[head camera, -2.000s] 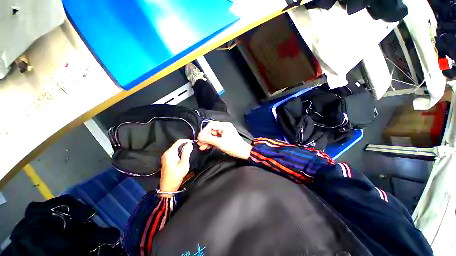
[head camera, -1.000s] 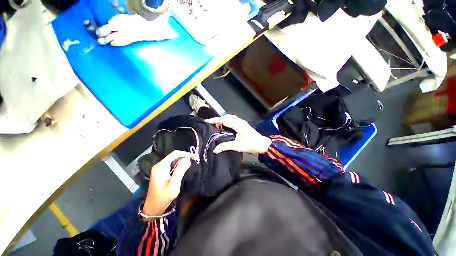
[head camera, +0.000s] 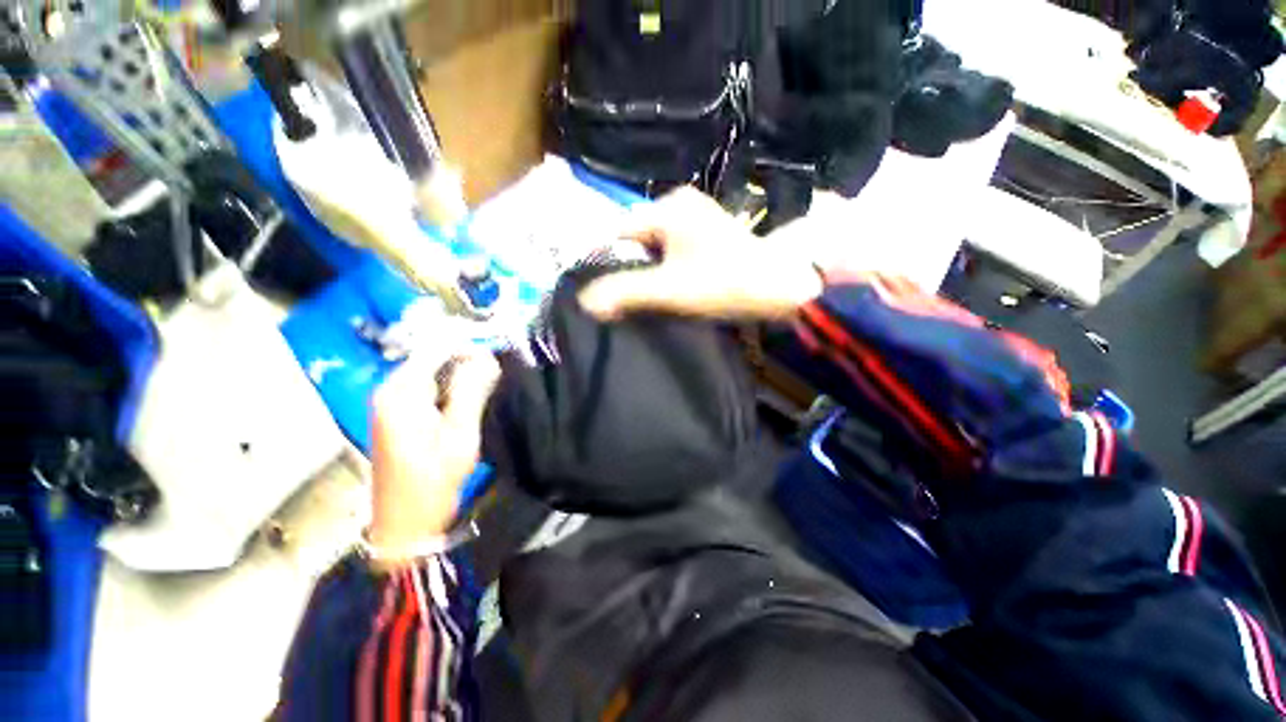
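Observation:
A black fabric bag (head camera: 635, 409) is held up in front of me at the bench machine. My right hand (head camera: 698, 268) grips its upper edge, thumb on the near side. My left hand (head camera: 423, 437) is at the bag's left edge, fingers bent, blurred; what its fingertips pinch cannot be made out. The bench machine (head camera: 409, 169) has a metal shaft that comes down just beyond the bag's upper left edge. Whether it touches the bag is hidden by glare and blur.
A blue mat (head camera: 332, 353) lies under the machine. Black bags (head camera: 649, 99) stand behind the bench. A blue crate (head camera: 64, 607) with black bags is at the far left. A white-covered table (head camera: 1058, 85) is at the upper right. A brown box (head camera: 1248, 296) shows at the right edge.
Both hands have brought the bag from the lap up and forward to the bench machine. The view has shifted, and the machine, the bags behind it and the left crate now show.

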